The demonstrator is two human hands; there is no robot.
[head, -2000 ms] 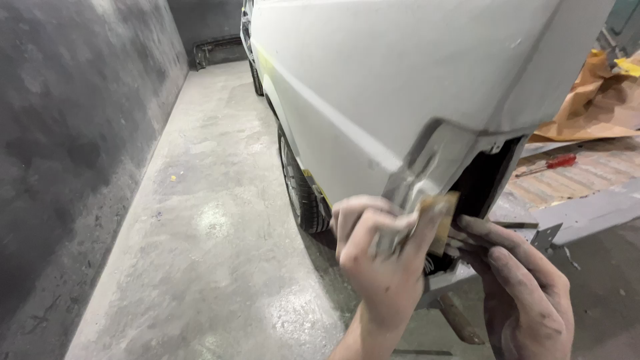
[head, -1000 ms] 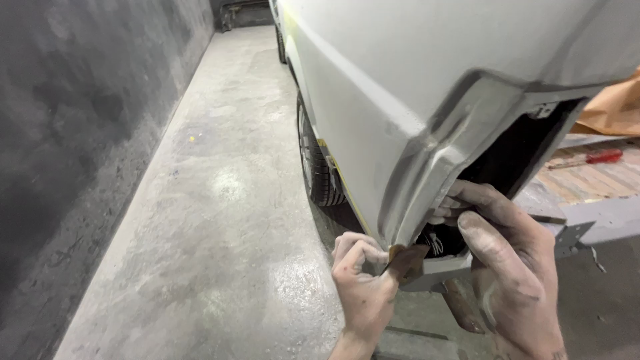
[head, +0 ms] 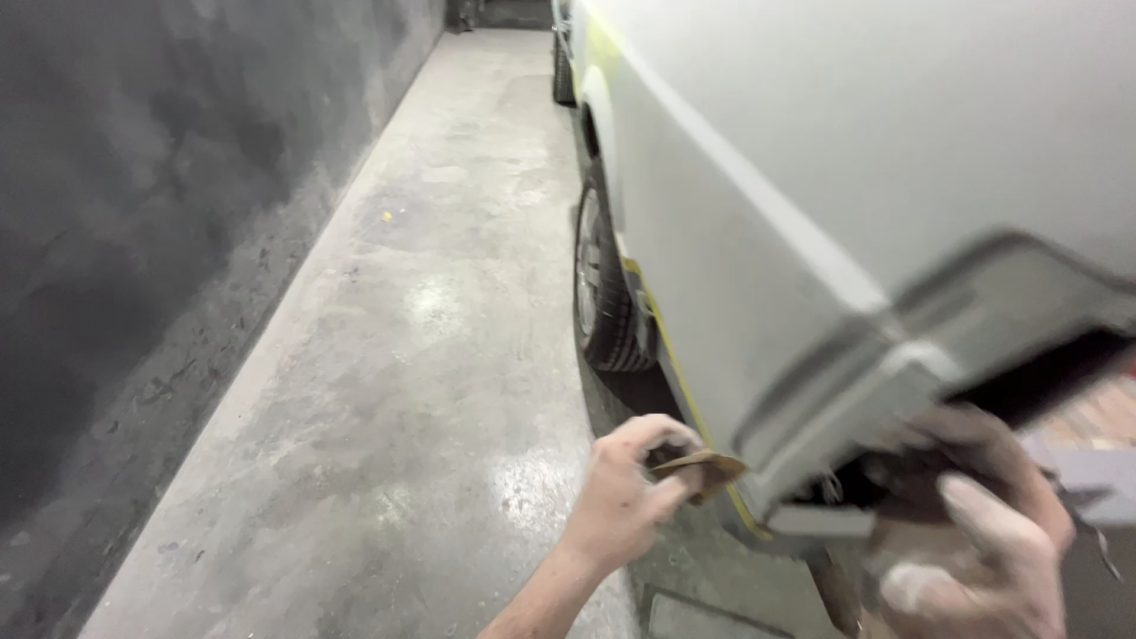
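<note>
My left hand [head: 635, 488] pinches a folded piece of brown sandpaper [head: 710, 470] beside the lower rear corner of the car body panel [head: 754, 266], which is pale grey. My right hand [head: 985, 515], dusty with pale powder on thumb and fingers, is at the dark lamp opening [head: 1047, 368]; its fingertips are blurred and partly hidden inside the edge, so I cannot tell whether they hold anything. A recessed, grey-streaked edge [head: 834, 390] of the panel runs between the two hands. Yellow masking tape [head: 674, 355] follows the panel's lower edge.
A rear wheel [head: 608, 275] stands under the car, with another wheel [head: 563, 67] farther forward. The dark wall [head: 160, 195] runs along the left, beyond the concrete floor [head: 382, 355]. Behind my right hand lies a pale metal beam [head: 1083, 479].
My left hand with the sandpaper has moved down from the panel edge near the opening to the lower corner. The right hand stays around the opening. The view has shifted left.
</note>
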